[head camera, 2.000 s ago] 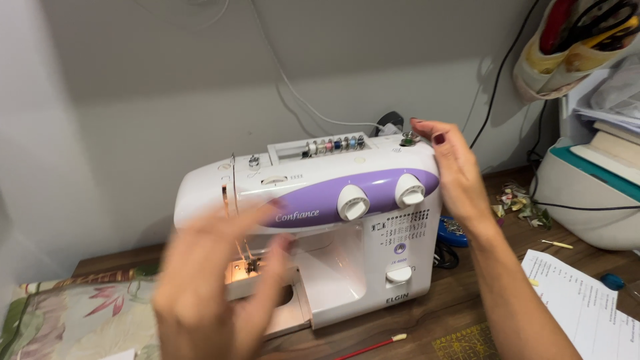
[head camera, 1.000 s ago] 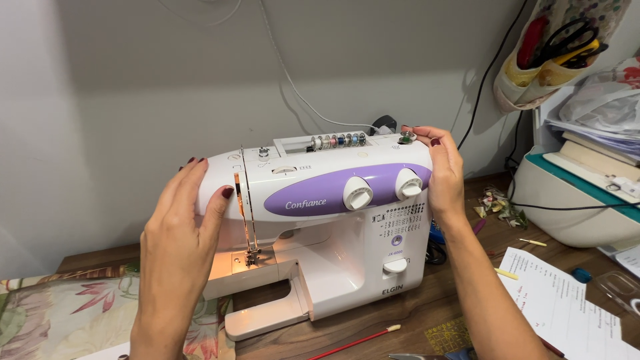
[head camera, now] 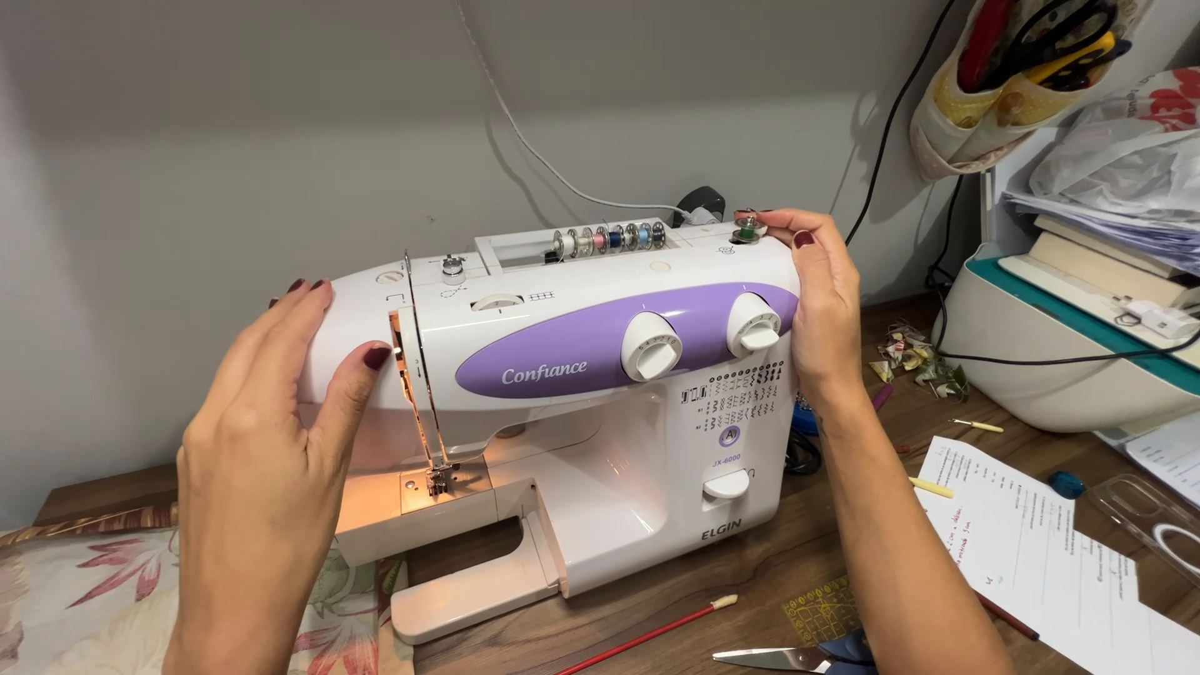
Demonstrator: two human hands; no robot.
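Note:
A white and purple Elgin sewing machine (head camera: 600, 394) stands on the wooden table with its lamp lit. My left hand (head camera: 272, 422) rests against the machine's left end, fingers over the top and thumb beside the lit thread slot. My right hand (head camera: 816, 291) lies around the upper right corner, with fingertips at a bobbin with green thread (head camera: 747, 230) on the winder spindle; whether they grip it I cannot tell. Several bobbins (head camera: 609, 239) sit in a row in the top recess. The presser foot (head camera: 438, 480) is over the needle plate, and the front hook-shaped arm piece (head camera: 478, 600) sticks out.
Floral fabric (head camera: 103, 591) lies at the left. In front are a red stick (head camera: 647, 637), scissors (head camera: 769, 658) and a yellow gridded ruler (head camera: 823, 607). Printed papers (head camera: 1041, 553), thread scraps (head camera: 923, 361) and a white bin-like case (head camera: 1059, 375) are at the right. A fabric organizer (head camera: 975, 112) hangs above.
My left hand has gone from in front of the needle area to the machine's left end, and stays there. My right hand remains at the upper right corner, by the bobbin.

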